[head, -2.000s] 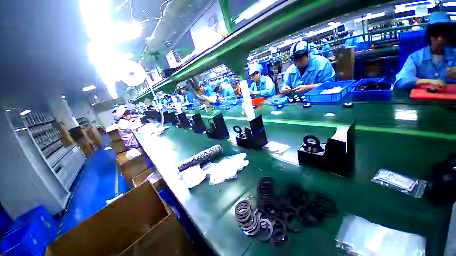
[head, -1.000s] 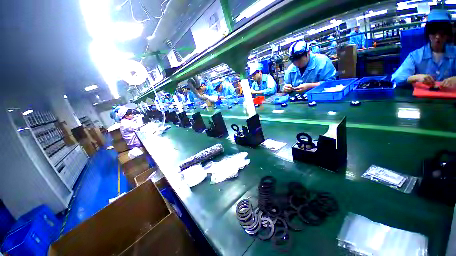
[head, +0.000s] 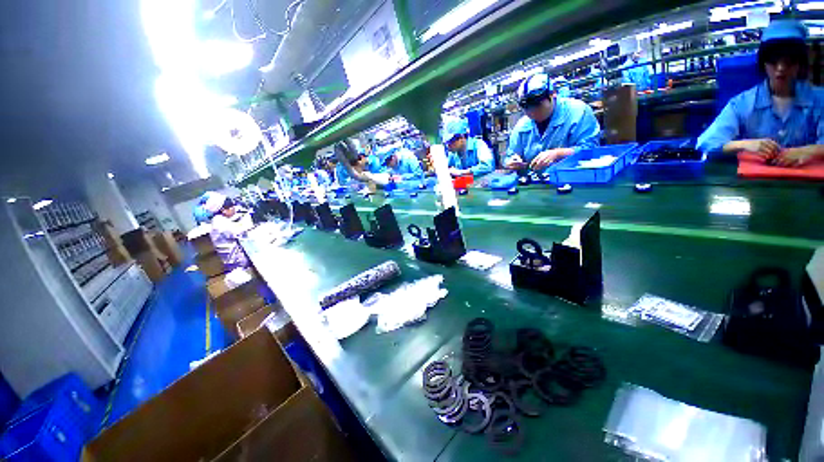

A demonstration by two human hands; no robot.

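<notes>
Neither of my hands is in the picture. Nearest in front lies a loose heap of black rings (head: 533, 374), some with silvery edges. Right of it, cut near the lower edge, is a flat stack of whitish clear bags (head: 682, 429). Open black boxes stand in a row on the green bench. One box (head: 562, 269) has its lid upright and a black ring product inside; another (head: 766, 311) stands at the right. A filled clear bag with a white printed slip (head: 673, 312) lies between these two boxes.
A dark grey roll (head: 361, 282) and crumpled whitish plastic (head: 411, 302) lie at the bench's left edge. A large open brown carton (head: 203, 401) is at lower left. Workers in blue sit across the line, with blue trays (head: 594, 164) and a red mat (head: 781, 168).
The row of black boxes and the filled bag have shifted left along the bench, and the right-hand box shows more fully. The rings and bag stack have stayed nearly in place.
</notes>
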